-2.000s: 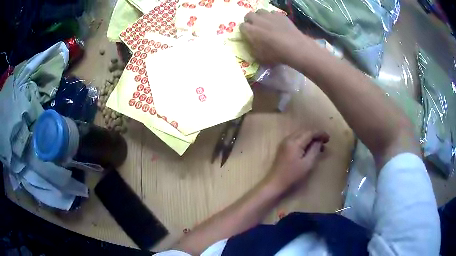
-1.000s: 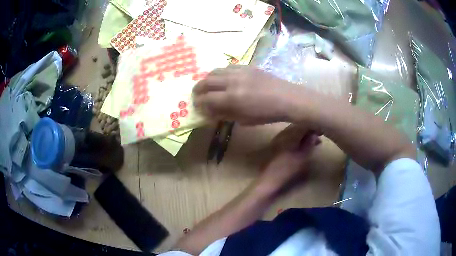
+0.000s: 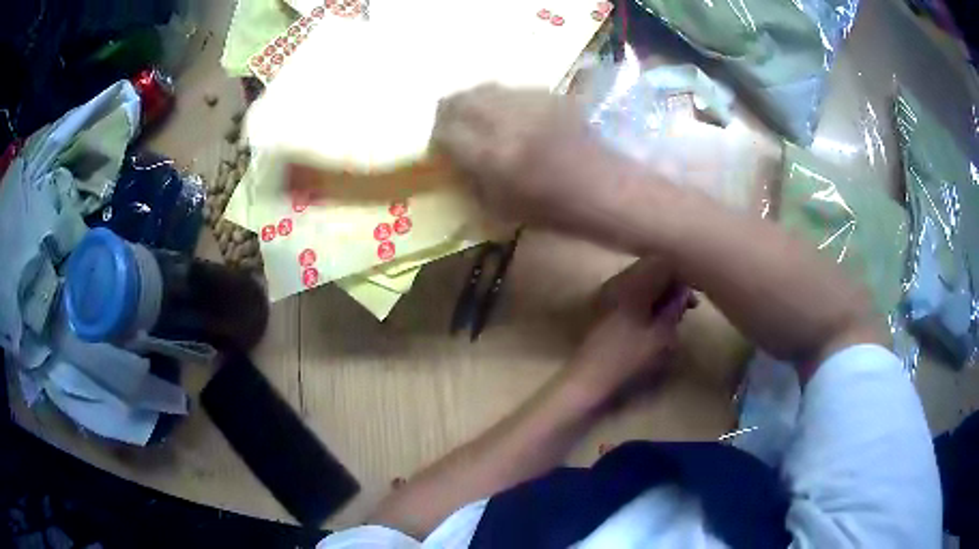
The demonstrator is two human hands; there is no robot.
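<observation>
Sticker sheets with red round dots lie in an overlapping pile at the upper left. A pale, blurred sheet is raised over them, its lower edge bent. My right hand, blurred, grips this sheet at its right side; the fingertips are unclear. My left hand rests lower right with curled fingers, partly behind my right forearm. A small pinkish-purple spot shows at its fingers; whether it holds something is unclear. Dark snips lie below the sheets.
A blue-lidded jar, a black flat rectangle and pale cloth are at the left. Small tan pieces lie beside the sheets. Bagged green garments lie at the upper right, more at the right edge.
My right hand has come from the pile's far right side towards me and left, then slightly up, with a sheet moving at it. My left hand has stayed nearly in place.
</observation>
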